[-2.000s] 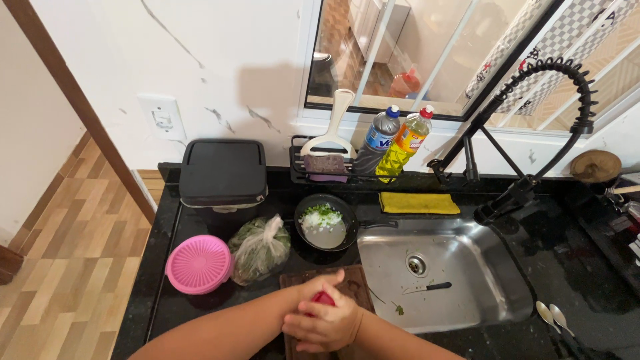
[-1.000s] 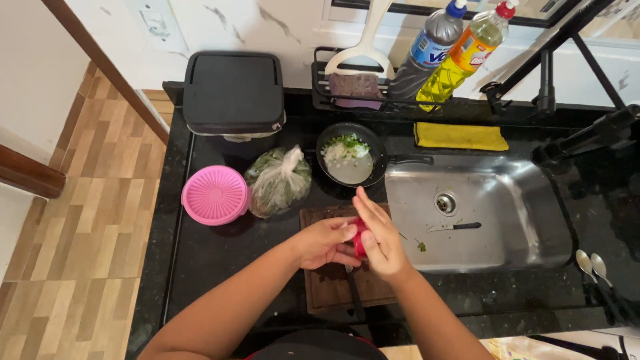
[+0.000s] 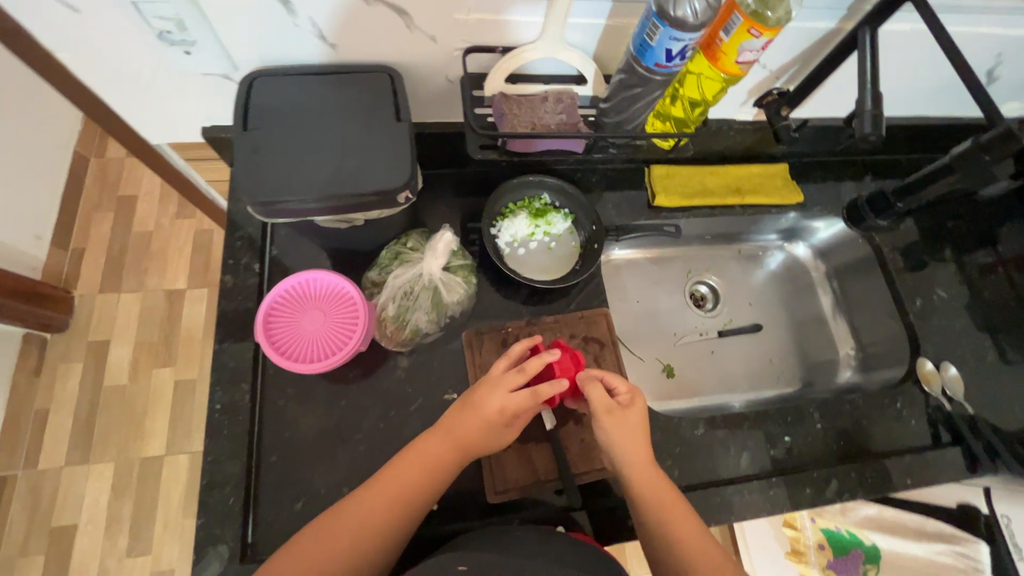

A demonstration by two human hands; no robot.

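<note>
A small red object [image 3: 566, 370], scalloped and glossy, is held over a brown wooden cutting board [image 3: 512, 472]; its exact kind is unclear. My left hand [image 3: 512, 392] grips it from the left with spread fingers. The fingertips of my right hand [image 3: 614, 408] pinch its right edge. Beneath my hands, a black-handled knife [image 3: 562, 464] lies on the board, its blade mostly hidden. Behind the board stands a small black frying pan [image 3: 590, 228] with chopped white pieces and chopped green herbs inside.
Left of the board are a tied plastic bag of greens [image 3: 420, 292], a pink lidded container [image 3: 314, 322] and a black bin [image 3: 324, 140]. At right, a steel sink [image 3: 800, 320] holds a small knife [image 3: 720, 334]. Behind are a yellow cloth [image 3: 724, 185] and a rack [image 3: 480, 136] beside two bottles.
My hands were pressed around the red object; now my right hand has shifted to its right edge with curled fingers, and more of it shows. The view has tilted down and come nearer.
</note>
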